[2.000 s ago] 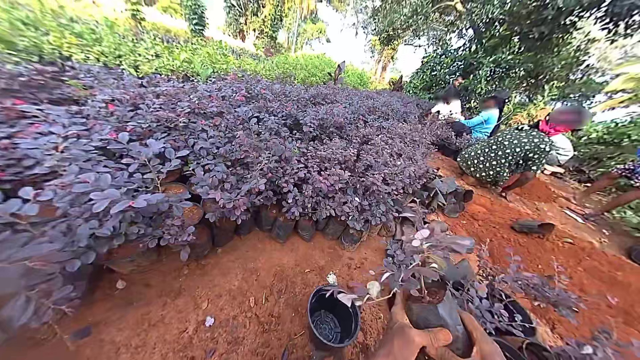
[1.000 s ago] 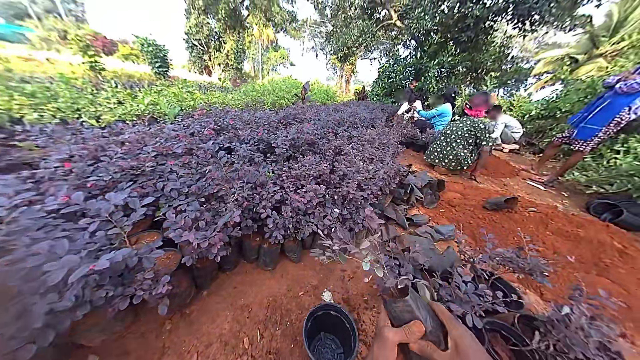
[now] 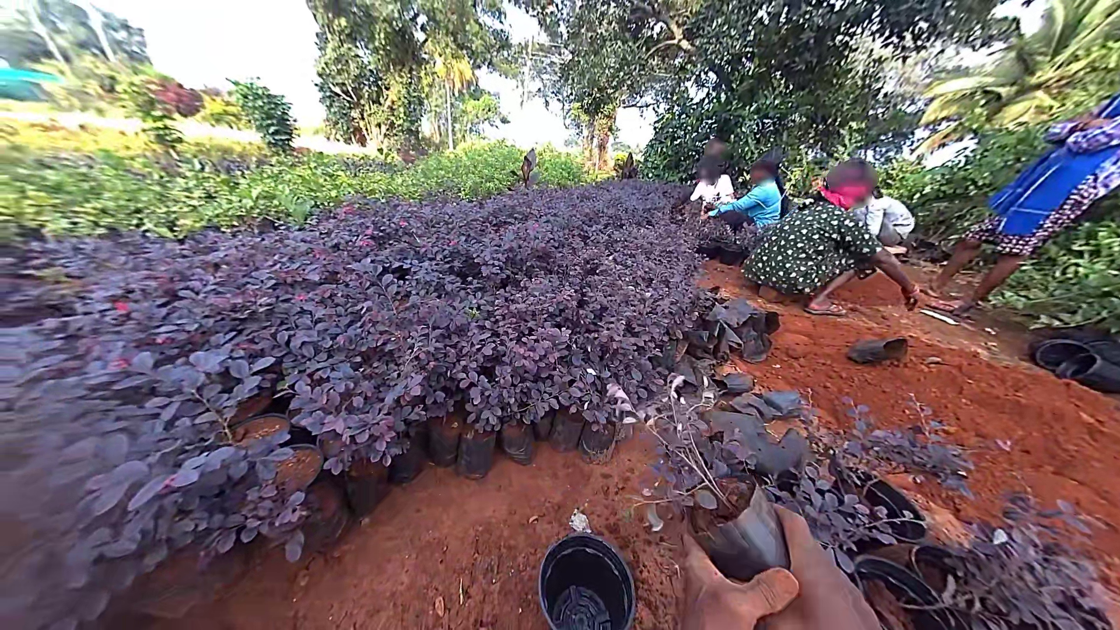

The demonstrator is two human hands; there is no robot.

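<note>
At the lower right, my left hand (image 3: 731,591) and my right hand (image 3: 818,577) both grip a black plastic grow bag (image 3: 748,538) filled with soil. A purple-leaved seedling (image 3: 691,446) rises from it, its thin stems leaning up and left. The bag's wall looks folded or loose near my right hand. Left of my hands, a round black plastic pot (image 3: 586,582) stands on the red soil with its mouth up; its ribbed bottom shows and I see no soil in it. The lower parts of both hands are cut off by the frame edge.
Bagged purple-leaved shrubs (image 3: 507,297) fill the left and middle. Crumpled black bags (image 3: 752,437) and potted seedlings (image 3: 884,507) lie at the right. Several people crouch beyond, one in a dotted dress (image 3: 809,249); another bends at far right (image 3: 1050,192). Black pots (image 3: 1081,359) lie near that person.
The view has tilted up. The person in the dotted dress now reaches an arm toward the ground. My hands stay on the grow bag, which has tilted.
</note>
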